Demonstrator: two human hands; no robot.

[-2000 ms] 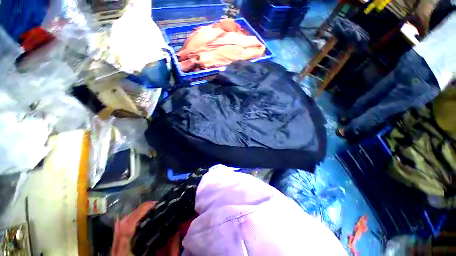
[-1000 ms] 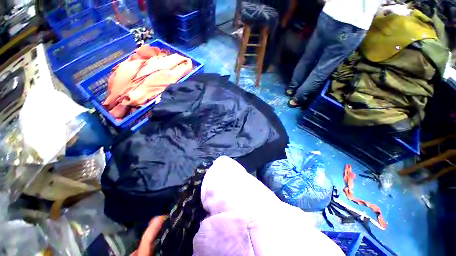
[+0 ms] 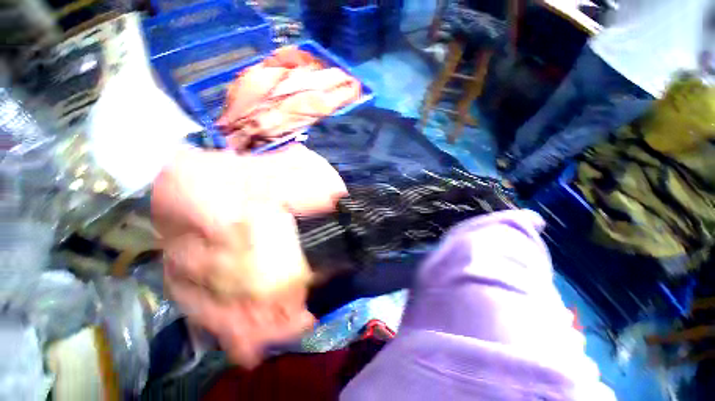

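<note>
A salmon-pink garment piece is raised in front of me, left of centre, bunched and motion-blurred. My right arm, in a lilac upper sleeve and a dark patterned lower sleeve, reaches from the right to the cloth. My right hand is blurred and mostly hidden at the cloth, so its fingers are not clear; the cloth hangs at the sleeve's end. My left hand cannot be seen. Dark red cloth lies over my lap below.
A blue crate holds more salmon-pink pieces. Dark navy garments are heaped before it. Cluttered plastic bags stand left. A wooden stool stands behind. At right are a person in jeans and a crate of olive garments.
The salmon-pink piece has come up from the lower edge into the middle left. My patterned sleeve has risen across the navy heap. The view has swung right, then partly back left.
</note>
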